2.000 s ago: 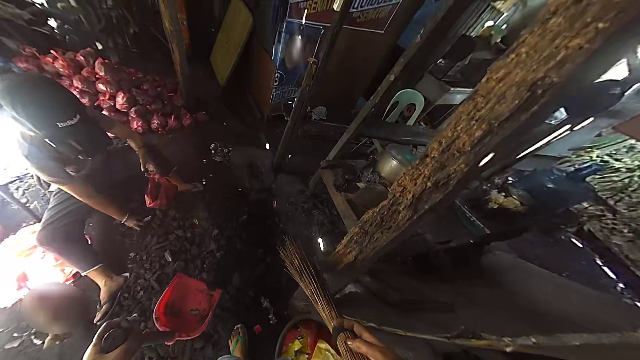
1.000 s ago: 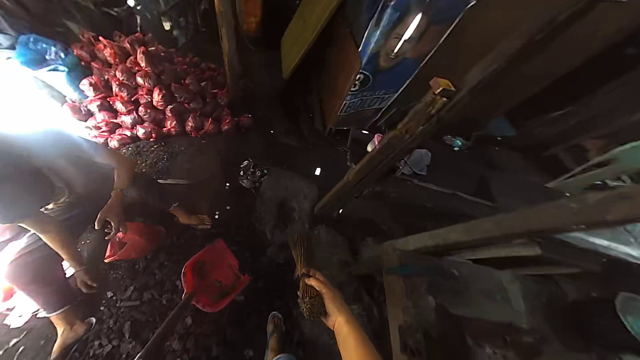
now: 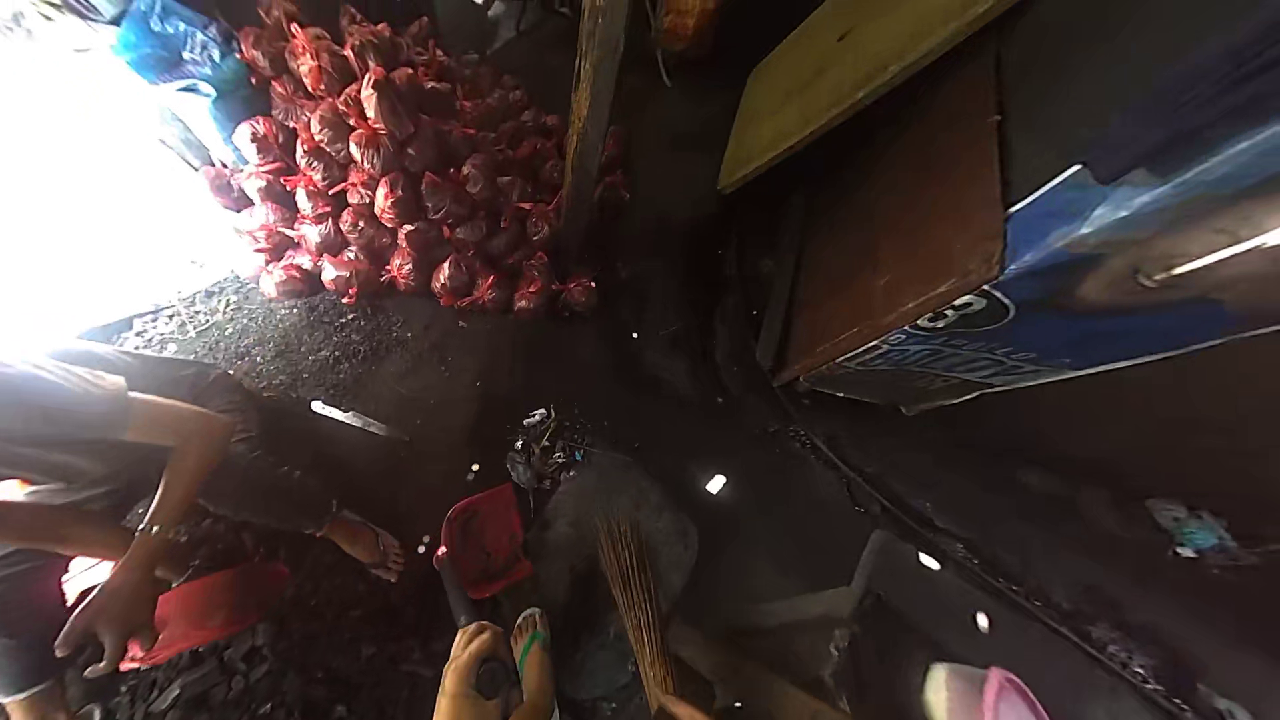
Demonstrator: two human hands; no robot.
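My left hand (image 3: 475, 672) grips the dark handle of a red plastic dustpan (image 3: 486, 540) at the lower middle. The dustpan rests on the dark floor beside my foot in a green-strapped flip-flop. At the bottom edge my right hand (image 3: 682, 708), mostly cut off, holds a stick broom (image 3: 635, 600); its bristles point up the view over a greyish round patch of floor. A small heap of litter (image 3: 545, 450) lies just beyond the dustpan, between it and the broom's tips.
A person (image 3: 130, 480) sits at the left, a hand near a red plastic scoop (image 3: 215, 605) over charcoal pieces (image 3: 215, 675). Tied red plastic bags (image 3: 390, 190) are piled behind, by a wooden post (image 3: 595, 110). A board with a blue poster (image 3: 1080, 290) stands at the right.
The dustpan has moved close to my foot and the small litter heap. The broom, earlier beside the wooden frame, now reaches over the floor near the dustpan. The view has swung strongly.
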